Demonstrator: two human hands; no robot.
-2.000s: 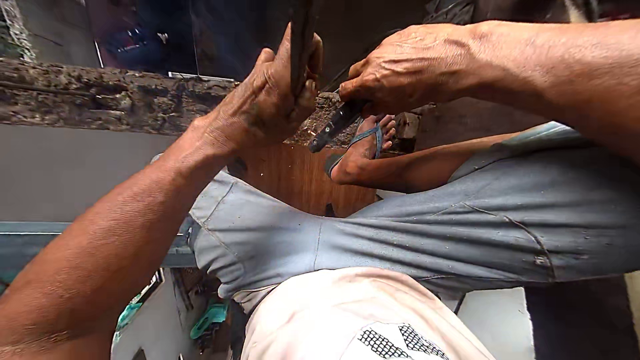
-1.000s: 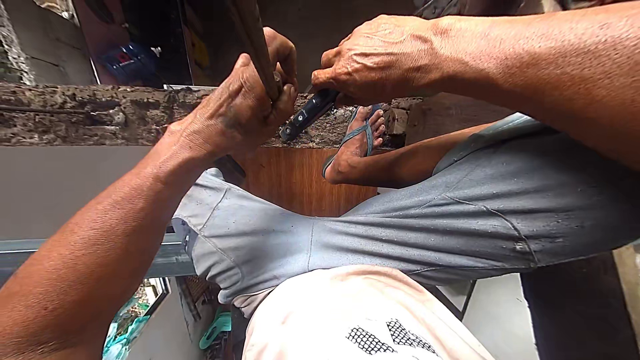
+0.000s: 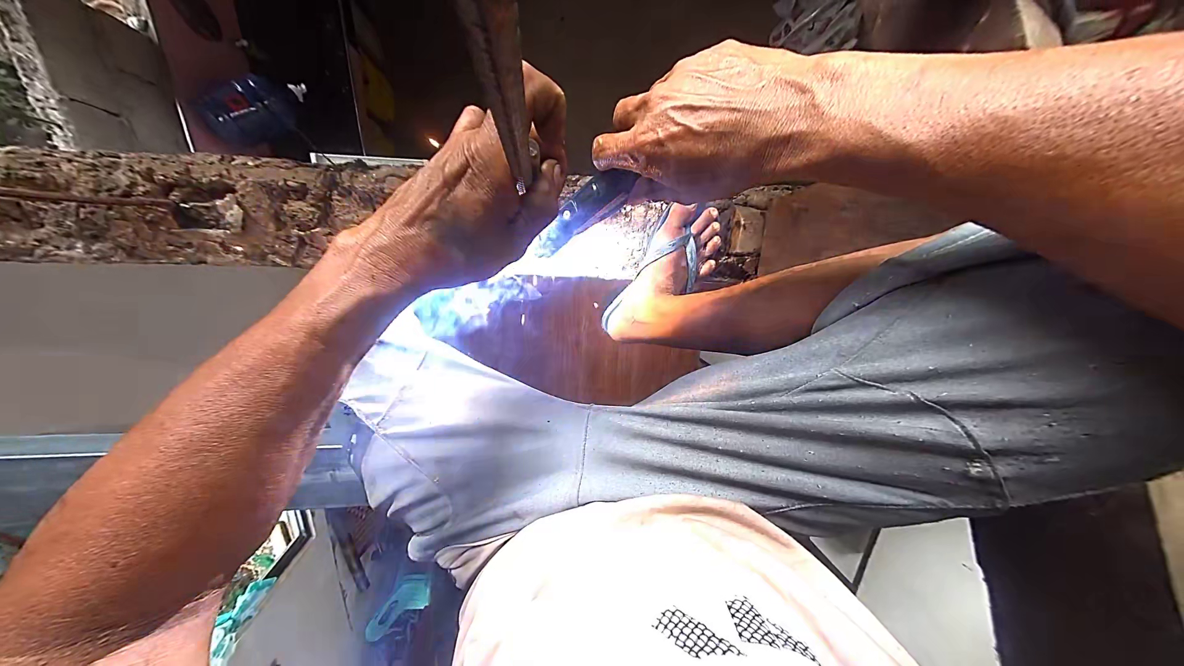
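Observation:
My left hand (image 3: pixel 472 185) is closed around a long dark metal bar (image 3: pixel 499 83) that runs up out of the frame. To its right, my right hand (image 3: pixel 712 120) grips a black-handled tool (image 3: pixel 599 196), seemingly a welding electrode holder, angled down and left. Below my left hand, a bright blue-white arc glows near the tool's lower end, and bluish smoke (image 3: pixel 467 305) drifts over my lap. The exact spot of the arc is hidden behind my left hand and the glare.
My sandalled foot (image 3: pixel 680 250) rests close to the glare, by a rough masonry ledge (image 3: pixel 111 208). A reddish-brown wooden surface (image 3: pixel 583 342) lies below. A blue container (image 3: pixel 248 109) stands at the upper left. A grey metal beam (image 3: pixel 55 472) crosses at left.
A bright arc and smoke have appeared below my left hand; neither shows in the earlier frames. Both hands keep their holds.

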